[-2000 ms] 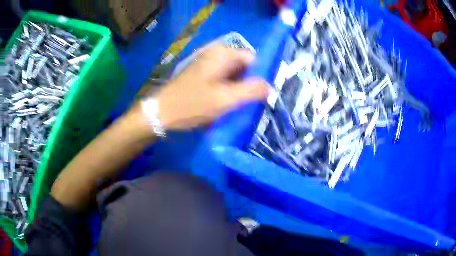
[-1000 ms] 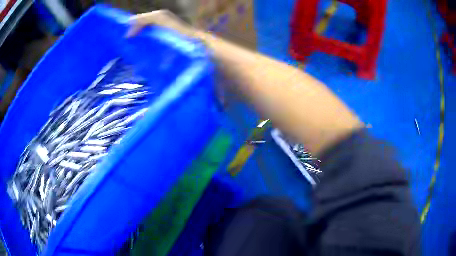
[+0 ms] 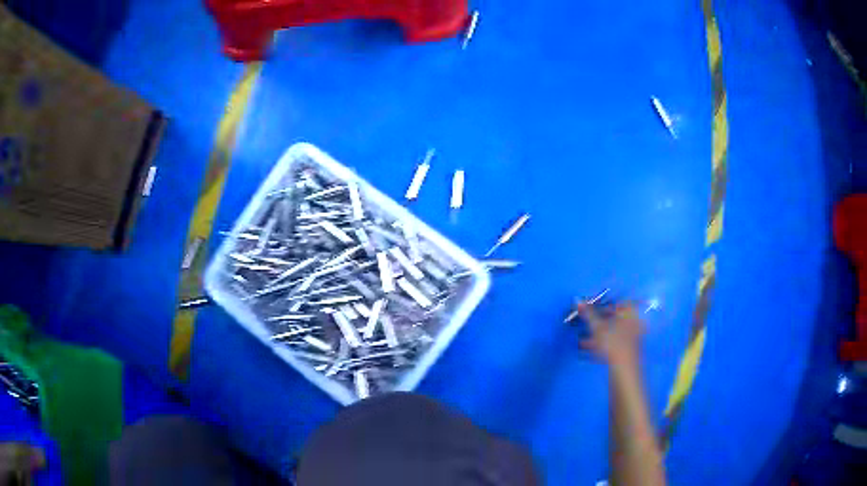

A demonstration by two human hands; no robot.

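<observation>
A white tray [image 3: 255,321] heaped with silver cylinders [image 3: 385,271] stands on the blue floor in front of my knees. My right hand [image 3: 616,332] reaches down to the floor right of the tray, fingers curled. A thin cylinder [image 3: 587,306] is at its fingertips; the blur hides whether it is gripped. Several loose cylinders lie on the floor beyond the tray, one of them upper right [image 3: 663,116]. My left hand [image 3: 21,461] is small and cut off at the lower left edge, beside the green crate; its fingers are not clear.
The green crate [image 3: 81,403] is at lower left. A cardboard box [image 3: 71,161] stands at left, with a cylinder beside it. Red stools are at the top [image 3: 342,11] and right edge [image 3: 853,275]. Yellow-black tape [image 3: 705,285] runs along the floor on both sides.
The view has swung to the floor. The blue tote full of cylinders, held by its rim earlier, is out of view. My right hand is now down at the floor beside the tray.
</observation>
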